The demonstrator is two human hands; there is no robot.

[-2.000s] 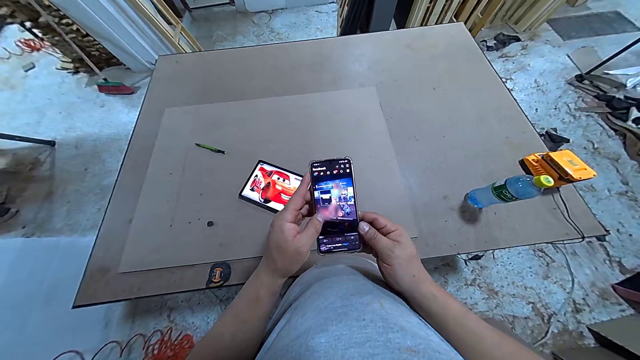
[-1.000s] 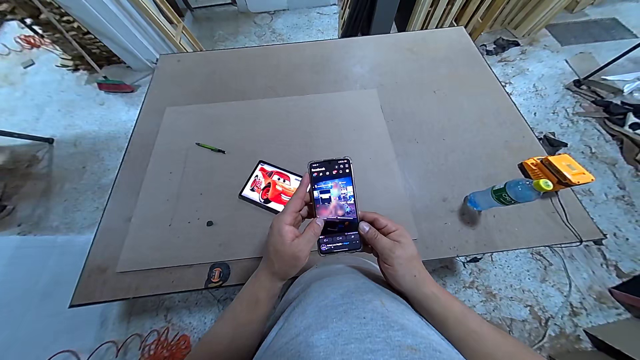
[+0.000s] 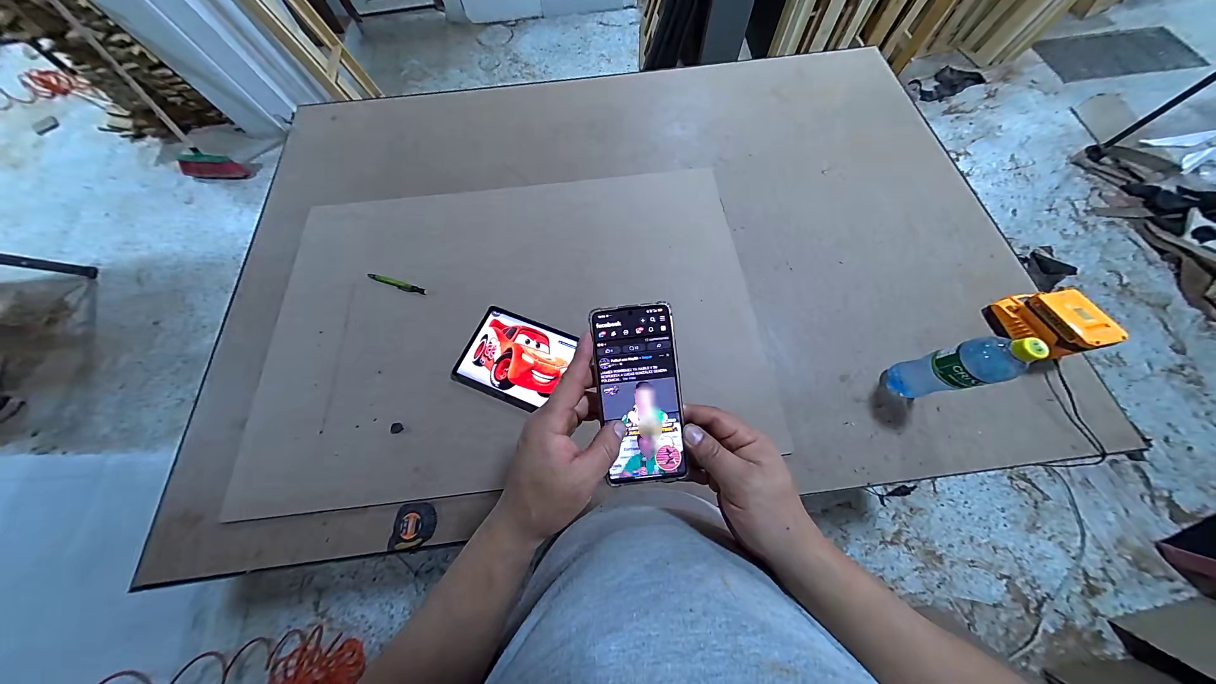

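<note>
Both of my hands hold a smartphone (image 3: 638, 394) upright in front of my body, its lit screen facing me. My left hand (image 3: 556, 465) grips its left side, thumb over the screen's lower left. The right side is held by my right hand (image 3: 750, 475), with the thumb at the lower right edge. Just left of the phone, a tablet (image 3: 518, 359) showing a red cartoon car lies on a large flat sheet (image 3: 570, 228) on the table. A green pen (image 3: 397, 283) lies farther left, and a small dark object (image 3: 397, 428) is below it.
A tape measure (image 3: 412, 526) sits at the table's near edge. On the table's right are a plastic bottle (image 3: 959, 367) with a yellow cap and a yellow charger or battery (image 3: 1059, 319) with a cable. A broom (image 3: 214, 165) and a coiled orange hose (image 3: 318, 657) are on the floor.
The phone's screen now shows a different picture, with a post of text above it. My hands still hold the phone in about the same place.
</note>
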